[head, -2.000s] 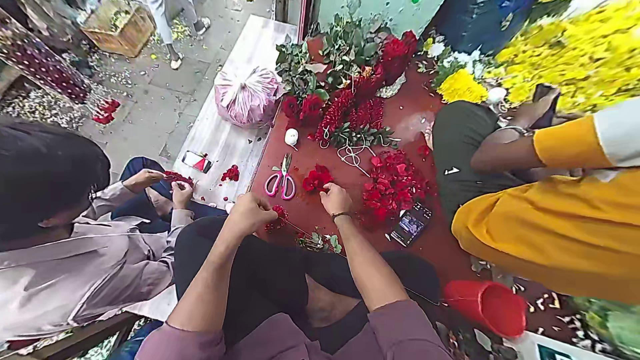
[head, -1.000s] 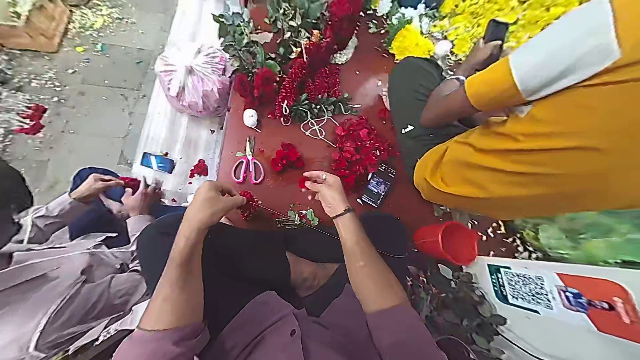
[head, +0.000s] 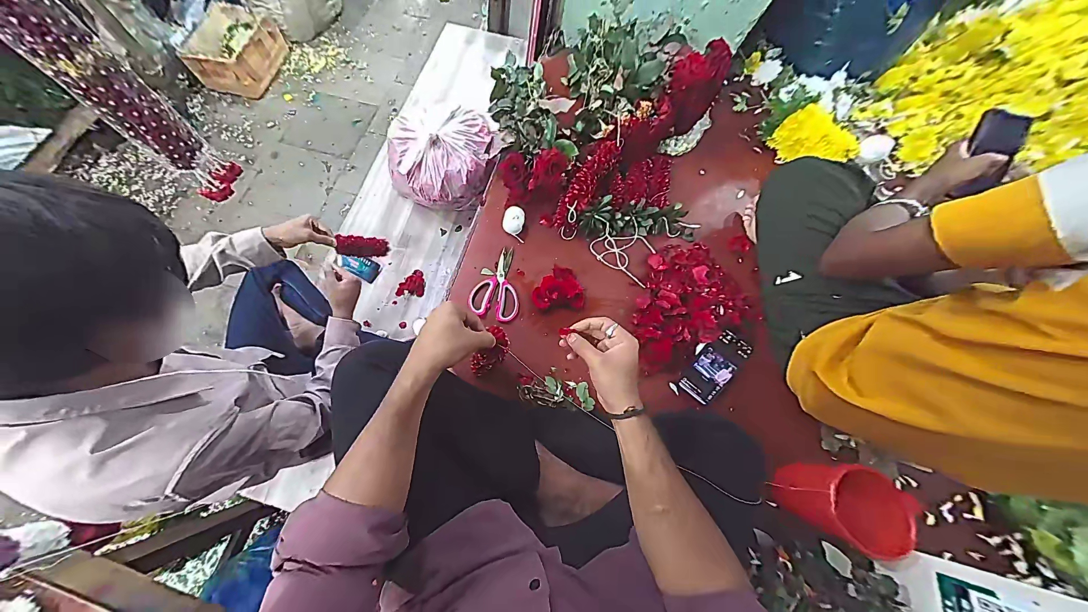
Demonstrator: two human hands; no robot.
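Note:
My left hand (head: 450, 338) pinches a white thread beside a short strung piece of red petals (head: 490, 350). The thread (head: 544, 378) slants down to the right, past my right wrist. My right hand (head: 605, 353) holds a small red petal between thumb and fingers, above the thread. Pink-handled scissors (head: 495, 293) lie just beyond my left hand, points away from me. A small heap of red petals (head: 558, 289) is beside them, and a larger petal pile (head: 690, 297) lies farther right. A sprig of green leaves (head: 557, 391) rests below the thread.
Beyond are a white thread spool (head: 513, 220), red garlands (head: 591, 183), leafy rose stems (head: 625, 68) and a plastic bag of petals (head: 442, 161). A phone-like device (head: 712, 370) and red bucket (head: 850, 510) are at right. A person sits on each side; the left one holds a red flower string (head: 361, 246).
My right hand, at the small petal heap two seconds ago, is now nearer the thread with a red petal. The person at left has raised a red flower string.

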